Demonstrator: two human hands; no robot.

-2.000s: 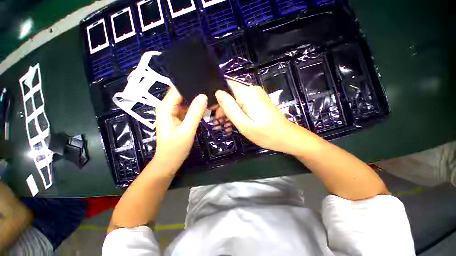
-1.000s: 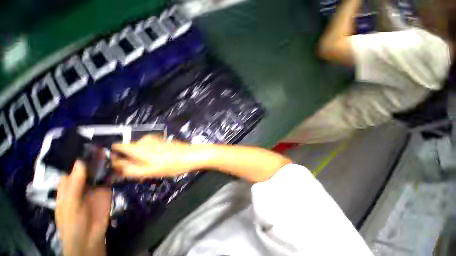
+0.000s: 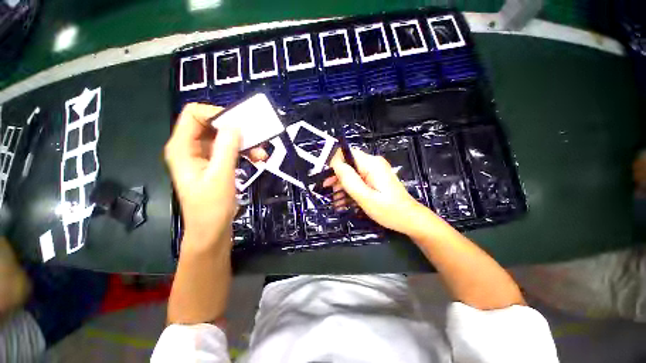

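My left hand holds a palm-sized panel between thumb and fingers, raised over the tray. Its upper face looks plain white with a thin dark edge. My right hand pinches a thin dark piece, seen nearly edge-on, so its shape is hard to tell. A white grid with open windows shows between my hands over the tray, partly hidden by the left hand and panel. The shiny black blister tray lies below, with white-outlined panels in its far row.
White empty grids lie on the green bench at left, beside a dark crumpled heap and a small white piece. A pale rail runs behind the tray. Parts of people show at both lower sides.
The view swung left-to-right and back. The dark face seen in my hands earlier is replaced by a white-faced panel in my left hand. My hands are now apart, the right with a dark piece.
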